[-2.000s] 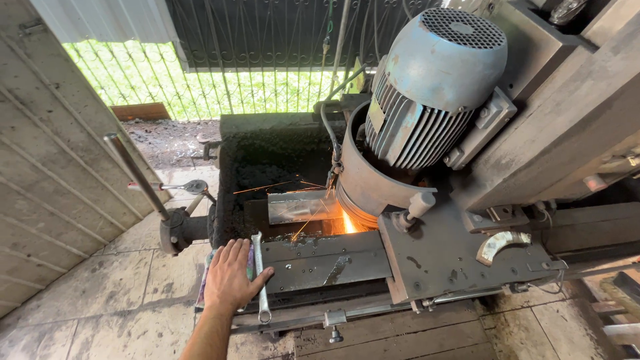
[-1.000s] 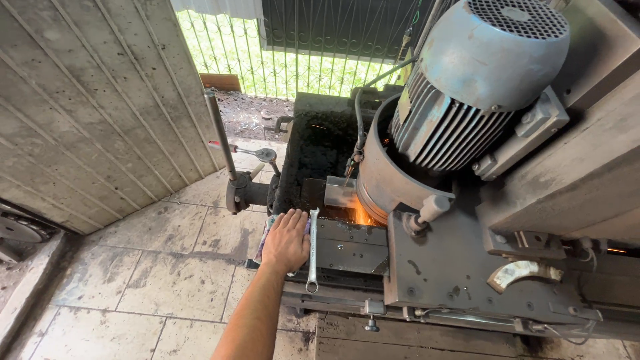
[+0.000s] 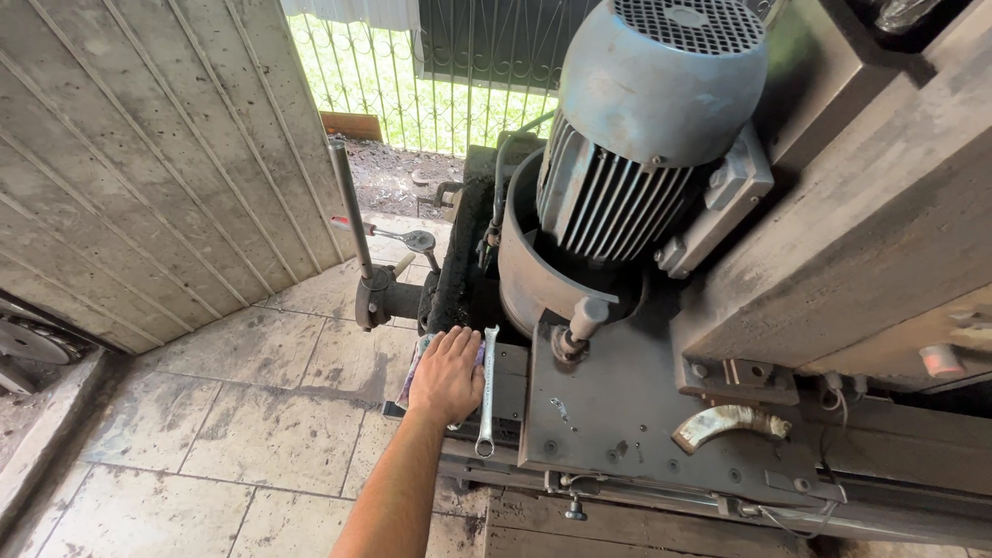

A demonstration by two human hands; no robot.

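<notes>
My left hand (image 3: 448, 377) lies palm down, fingers slightly spread, on a patterned cloth (image 3: 409, 381) at the left end of the grinding machine's sliding table (image 3: 510, 387). Just right of the fingers, a combination wrench (image 3: 488, 391) lies lengthwise on the table, its ring end toward me. The round guard (image 3: 521, 267) of the grinding head stands beyond it, under a large electric motor (image 3: 651, 101). A flat metal cover plate (image 3: 604, 426) sits close to the right of the wrench. My right hand is not in view.
A ratchet wrench (image 3: 418, 242) with a red handle stands on the machine's left side, near an upright metal bar (image 3: 353, 209). A curved worn piece (image 3: 728, 425) lies on the cover plate. Ribbed panel (image 3: 155, 155) and tiled floor (image 3: 263, 434) are at left.
The table, with my left hand and the wrench, has moved right, closer to the guard and cover plate. The sparks and the flat metal piece beside the guard no longer show. The view has shifted.
</notes>
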